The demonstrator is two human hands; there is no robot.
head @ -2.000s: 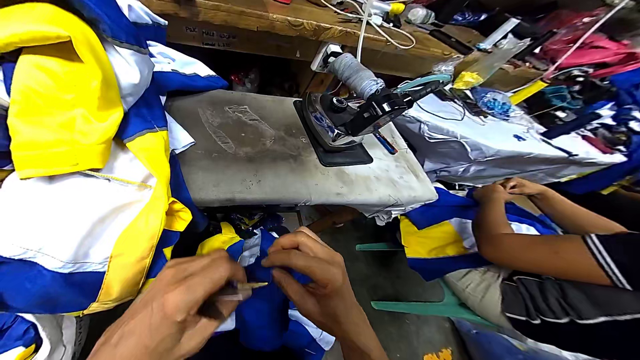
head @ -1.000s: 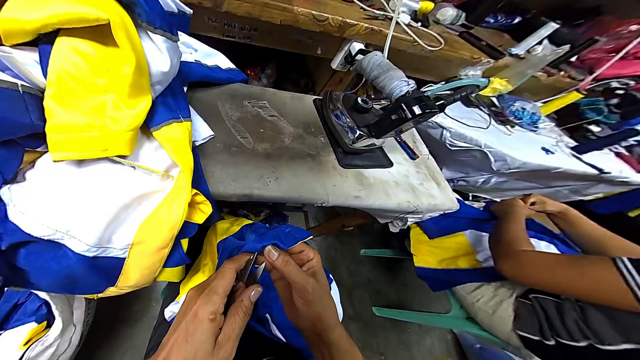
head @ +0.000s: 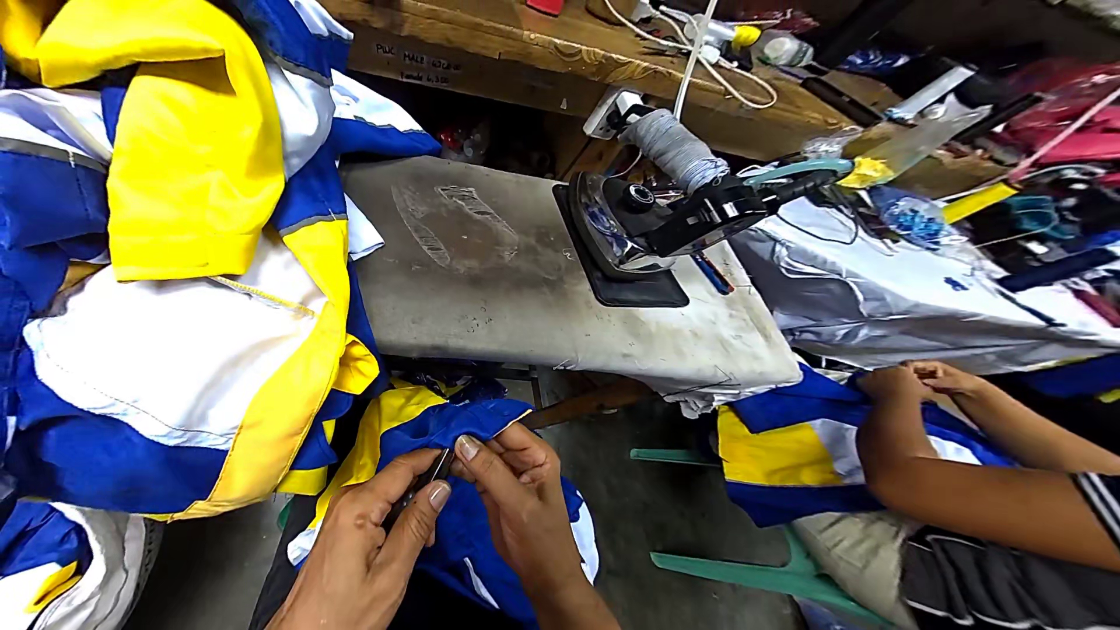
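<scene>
Low in the head view, my left hand (head: 376, 534) pinches a slim dark metal tool (head: 429, 481), its kind unclear, with the tip at the cloth. My right hand (head: 516, 490) grips the edge of a blue, yellow and white garment (head: 464, 420) between thumb and fingers, close beside the tool's tip. The rest of that garment hangs below and behind both hands. Above them, an electric iron (head: 621, 227) rests on a dark pad (head: 612, 280) on the padded ironing board (head: 490, 289).
Blue, yellow and white garments (head: 166, 350) are heaped at left. At right, a co-worker's hands (head: 919, 381) hold similar cloth (head: 787, 446), above a green plastic chair (head: 744, 569). A wooden shelf (head: 525, 52) with cables runs behind. A thread cone (head: 674, 149) stands by the iron.
The pale, pointed thing between my fingers two seconds ago no longer shows; a dark tool is in my left hand. My right hand has come to hold the blue cloth's edge. The view has shifted left.
</scene>
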